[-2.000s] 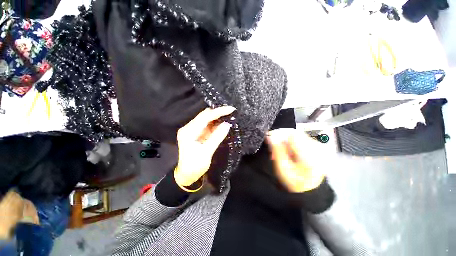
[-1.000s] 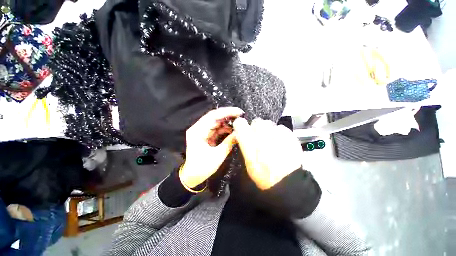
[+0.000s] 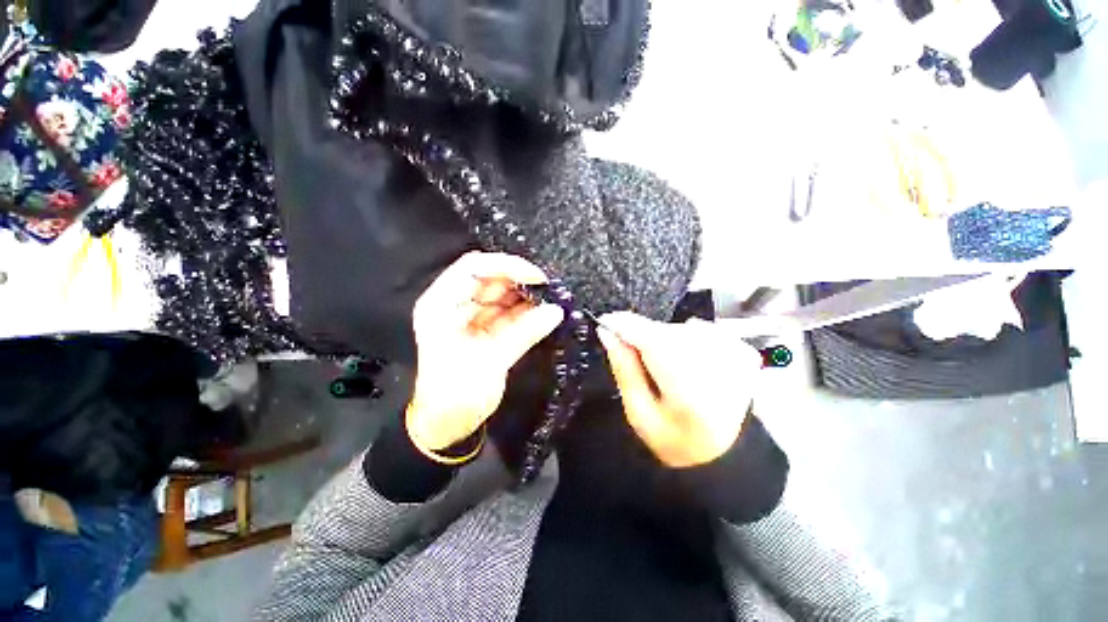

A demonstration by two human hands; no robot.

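Note:
The dark speckled garment (image 3: 644, 225) lies over the table edge and hangs towards my lap, its smooth black lining (image 3: 346, 231) showing on the left. A glittering black trim (image 3: 456, 182) runs along its edge down to my hands. My left hand (image 3: 468, 346) pinches the trimmed edge between thumb and fingers. My right hand (image 3: 680, 383) is just right of it, fingertips pinched together close to the trim. A thin dark line shows at the right fingertips, perhaps a needle; it is too small to be sure.
A frilly black trim heap (image 3: 201, 194) and a floral bag (image 3: 61, 134) are at the left. Yellow-orange scissors (image 3: 923, 170), a thin grey tool (image 3: 803, 192) and a blue pouch (image 3: 1006, 231) lie on the white table (image 3: 729, 97). A person in jeans (image 3: 91, 547) is at lower left.
My right hand came in from the right to meet my left hand at the trim, then drew slightly back to the right. My left hand has shifted a little left, still on the edge.

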